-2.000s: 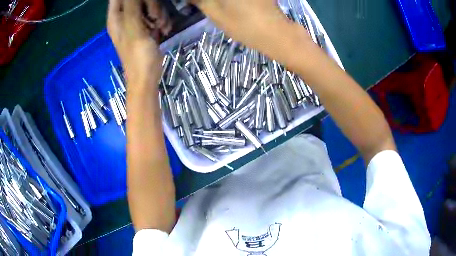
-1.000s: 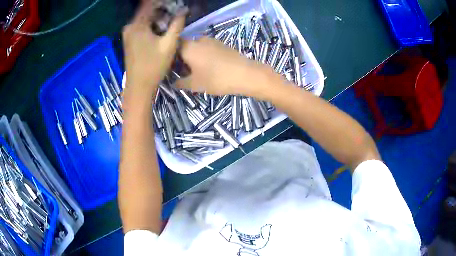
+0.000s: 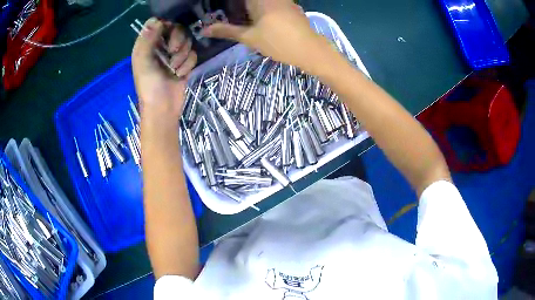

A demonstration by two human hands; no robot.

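Note:
My left hand (image 3: 161,64) is curled around metal cylinders at the left of the small dark bench machine (image 3: 205,51). Thin rods stick out past its fingers at the upper left. My right hand (image 3: 273,29) is at the machine's right side, its thumb reaching to the shiny metal clamp (image 3: 208,24). Its other fingers are hidden or blurred near the top edge, so I cannot tell if it holds anything. The white tub (image 3: 226,205), heaped with rod-ended metal cylinders (image 3: 232,120), lies between my forearms.
A blue tray (image 3: 117,217) with loose cylinders lies left, partly under my left forearm. A blue basket (image 3: 71,246) of cylinders sits on clear bins (image 3: 97,258) at lower left. A red bin (image 3: 32,50) and pale line are upper left. A second blue tray (image 3: 475,35) and red stool (image 3: 501,126) are right.
My hands were close together over the tub's upper left a second ago. Now they are apart, my right hand up and right at the clamp. The rods in my left hand now show.

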